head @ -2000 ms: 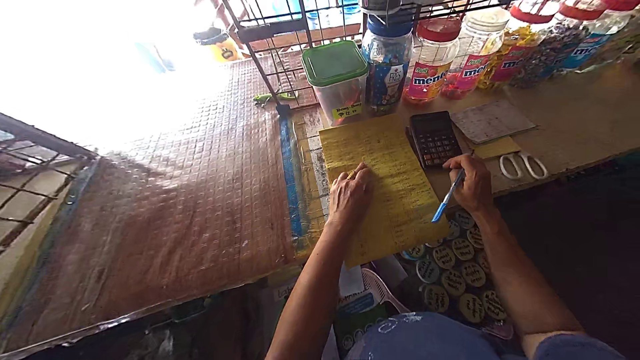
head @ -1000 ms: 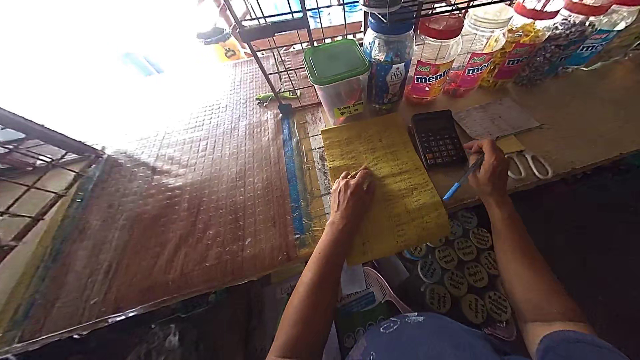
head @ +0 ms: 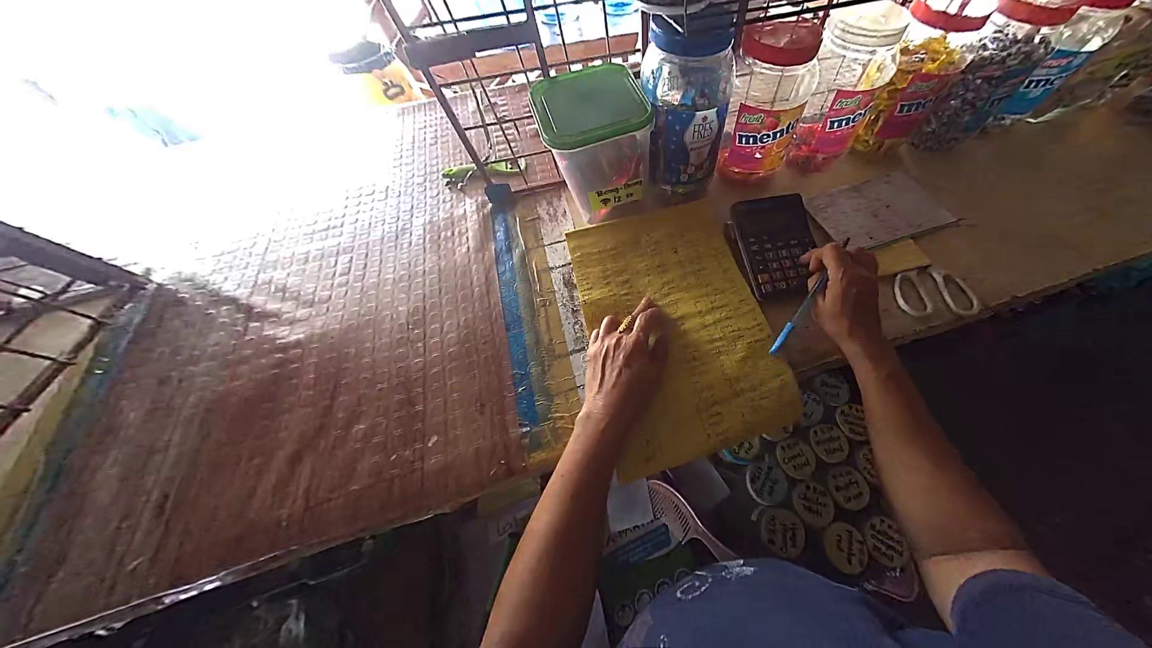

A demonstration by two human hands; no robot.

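My left hand lies on a yellow sheet of paper covered in handwriting, its index finger pointing up the page, a gold-coloured ring on one finger. My right hand holds a blue pen whose blue end slants down over the paper's right edge. The fingertips of that hand are at the lower right keys of a black calculator. A grey-white sheet or card lies to the right of the calculator, with a yellow slip partly beneath it. White scissor handles show right of my right hand.
A green-lidded plastic container, a blue-lidded jar and several candy jars line the back. Wire grilles stand behind and at far left. Several labelled round lids and a pink basket sit below the table edge.
My right hand has moved up and left from beside the calculator onto its keys, still holding the pen. My left hand has stayed on the paper.
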